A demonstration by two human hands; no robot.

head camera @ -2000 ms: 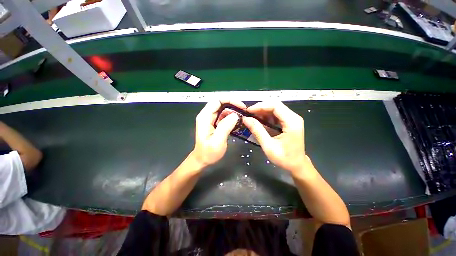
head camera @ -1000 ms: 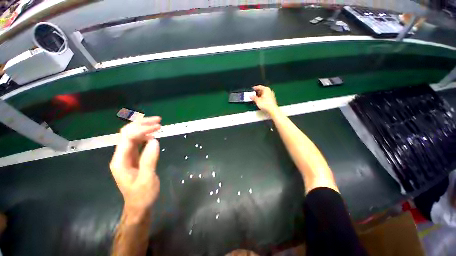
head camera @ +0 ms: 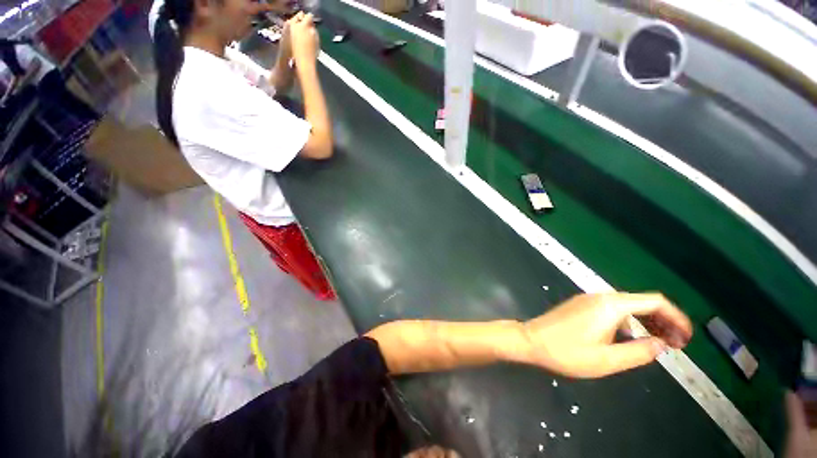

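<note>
My left hand (head camera: 605,335) reaches over the white rail (head camera: 564,258), fingers curled, thumb apart, nothing seen in it. My right hand (head camera: 800,428) is a blurred sliver cut off by the right edge, just below a keypad phone (head camera: 809,362) also cut by that edge; whether it grips it cannot be told. Another phone (head camera: 732,347) lies on the green belt just right of my left hand. A third phone (head camera: 537,193) lies further up the belt, pale screen showing. Several tiny white parts (head camera: 566,435) lie scattered on the dark bench (head camera: 421,241) below my left forearm.
A pale metal post (head camera: 459,85) stands at the rail. A person in a white shirt (head camera: 228,125) stands at the bench, upper left, hands raised. A white box (head camera: 515,40) and a round-ended object (head camera: 652,55) are beyond the belt. Yellow lines (head camera: 235,268) mark the floor.
The view has swung left, bringing the person and floor into sight. My left hand now reaches over the rail. My right hand, earlier at a phone on the belt, is mostly out of view.
</note>
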